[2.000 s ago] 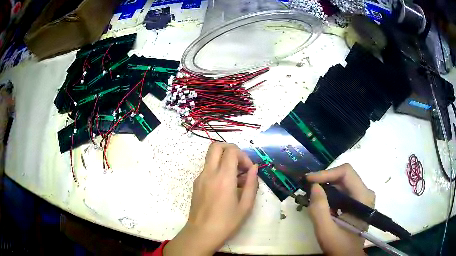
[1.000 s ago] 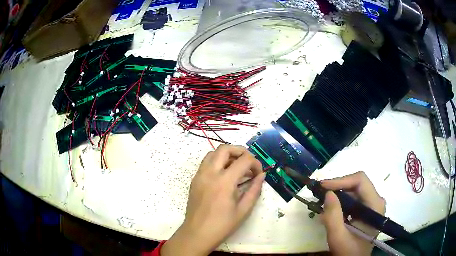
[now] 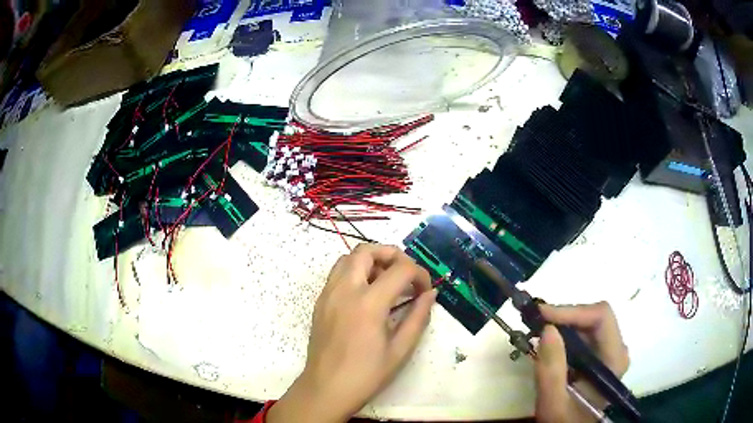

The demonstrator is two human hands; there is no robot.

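A dark solar panel (image 3: 452,303) with a green strip lies in front of me, its back face up. My left hand (image 3: 371,318) pinches a red and black connector lead (image 3: 350,231), a red wire end touching the strip's pads. My right hand (image 3: 580,351) holds the black soldering iron (image 3: 588,363), its tip and thin guide tube over the panel's green strip. The exact tip contact is too blurred to tell. The pile of connector leads (image 3: 363,169) with white plugs lies behind my left hand.
Wired panels (image 3: 157,157) are heaped at left. A row of overlapping black panels (image 3: 549,169) runs to the back right. The clear hood rim (image 3: 301,99) stands behind the leads. The blue-lit station (image 3: 689,168) and red loops (image 3: 680,285) are at right, a brown box (image 3: 103,54) back left.
Over two seconds the iron has lifted and turned steeper, and my right hand has shifted right and down. My left hand keeps its pinch, slightly further right. The whole view has drifted a little.
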